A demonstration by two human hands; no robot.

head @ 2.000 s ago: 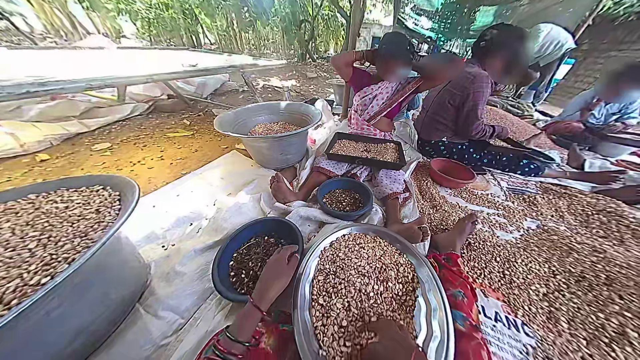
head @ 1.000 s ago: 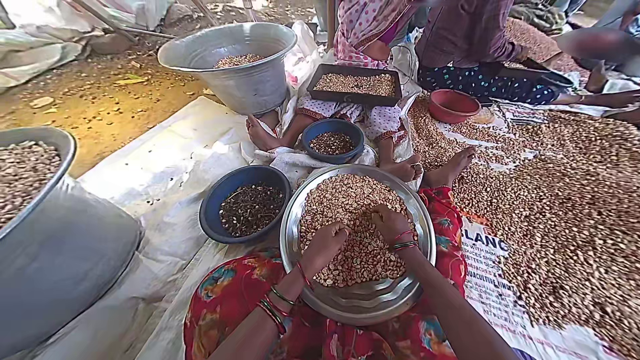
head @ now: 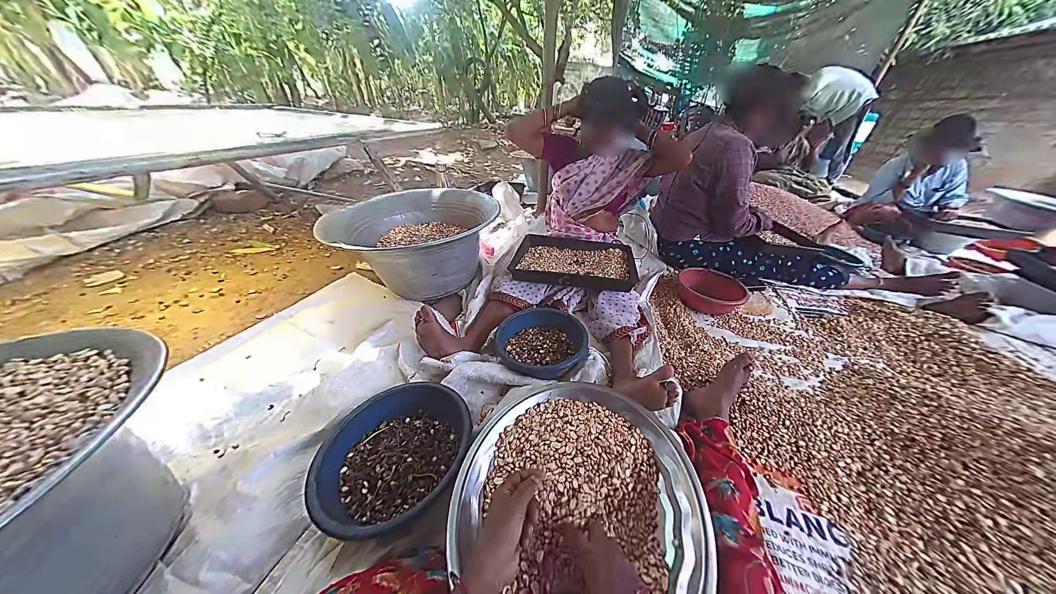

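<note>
A round steel tray (head: 693, 511) of pale, flat seeds or beans (head: 586, 445) rests on my lap over red patterned cloth. My left hand (head: 507, 520) lies on the seeds at the tray's lower left, thumb and fingers near each other; whether it pinches any seed I cannot tell. Blurred, my right hand (head: 590, 557) is beside it, low in the tray, its fingers partly hidden. Left of the tray stands a blue basin (head: 318, 478) with dark bits and darker seeds. Beyond the tray is a smaller blue bowl (head: 502, 330), also part filled.
Large metal tubs of seeds stand at left (head: 115, 487) and ahead (head: 429, 268). A seated person (head: 594, 181) has a black rectangular tray (head: 569, 279) on their lap. A red bowl (head: 714, 293) sits by the seed heap (head: 924, 429) on the right. Other people sit or bend behind.
My left hand was over the blue basin two seconds ago; both hands have been in the steel tray since one second ago. The view has tilted down and back up.
</note>
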